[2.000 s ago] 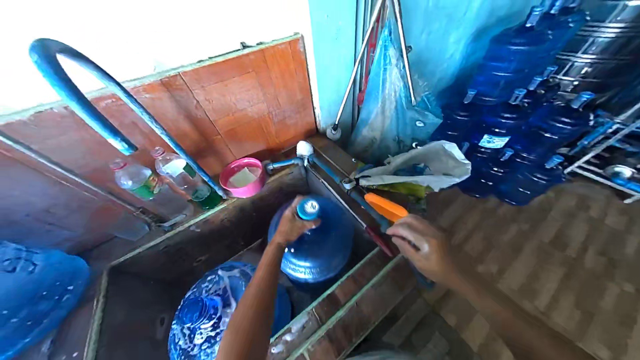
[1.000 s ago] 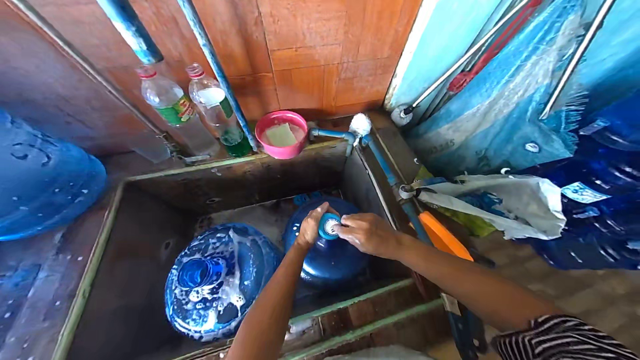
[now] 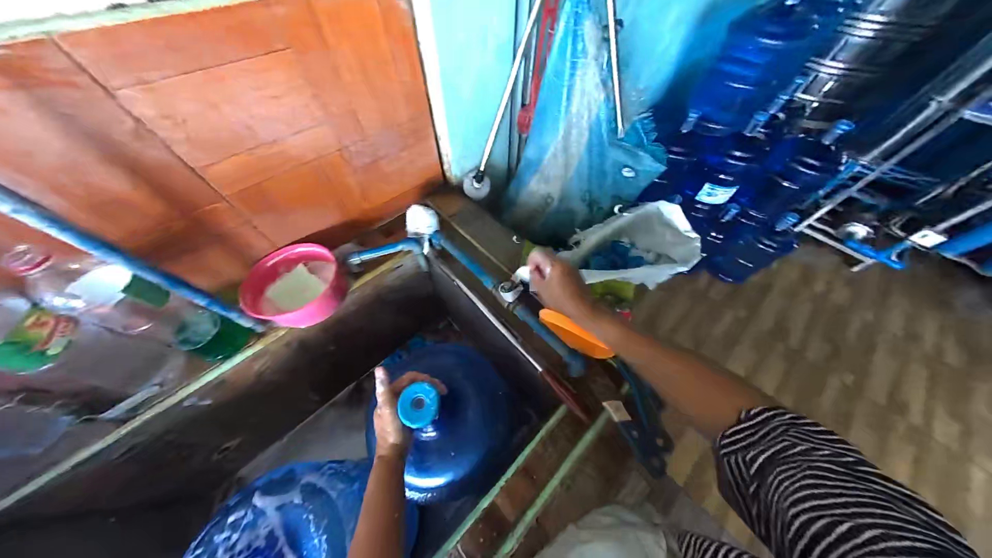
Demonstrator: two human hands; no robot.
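Note:
My left hand point(image 3: 394, 415) rests around the neck of a blue water jug point(image 3: 465, 418), its thumb up beside the light blue cap point(image 3: 418, 404). The jug stands in a dark tiled basin. A second blue jug point(image 3: 287, 511), wet with suds, is at its lower left, cut off by the frame. My right hand point(image 3: 554, 283) is up and to the right, beside a pipe valve point(image 3: 510, 291) and the edge of a white sack point(image 3: 659, 236); its fingers are curled and blurred, so whether it holds something cannot be told.
On the basin's ledge sits a pink bowl point(image 3: 318, 306) with a pale pad inside, near plastic bottles point(image 3: 39, 333). Blue pipes point(image 3: 465, 260) run along the rim. An orange-handled tool point(image 3: 573, 333) lies by the right wall. Several blue jugs point(image 3: 744, 163) are stacked at the upper right.
My right hand has moved from the jug's cap up and right to the valve and sack. My left hand remains at the jug's neck. The view has shifted.

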